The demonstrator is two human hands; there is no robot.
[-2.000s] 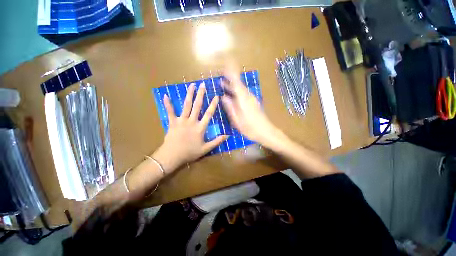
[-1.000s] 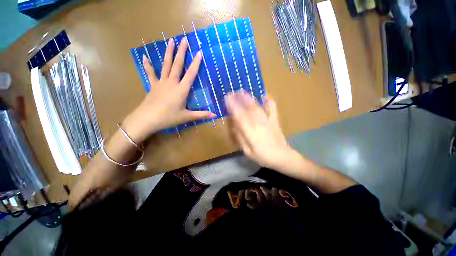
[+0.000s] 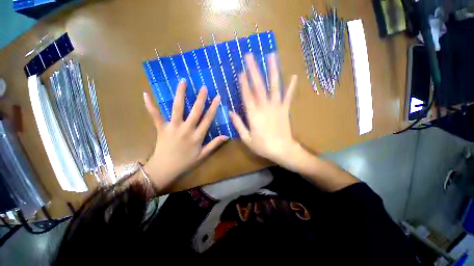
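Observation:
Blue solar cells (image 3: 218, 67) lie side by side on the brown bench, with pale lines across them and fine silver wire ends sticking out past the far edge. My left hand (image 3: 183, 130) lies palm down with fingers spread on the near left part of the cells. My right hand (image 3: 266, 111) is over the right part of the cells, fingers spread and slightly blurred. Neither hand grips anything. The hands hide much of the cells' near edge.
Long silver ribbons (image 3: 78, 117) and a white strip (image 3: 49, 132) lie at left, below a small dark cell strip (image 3: 50, 54). At right are short ribbons (image 3: 323, 52), a white strip (image 3: 361, 78) and a yellowish pad (image 3: 393, 18) in a dark tray.
My left hand has moved from the middle of the cells to their near left part. My right hand has moved up onto the right part and its fingers have spread.

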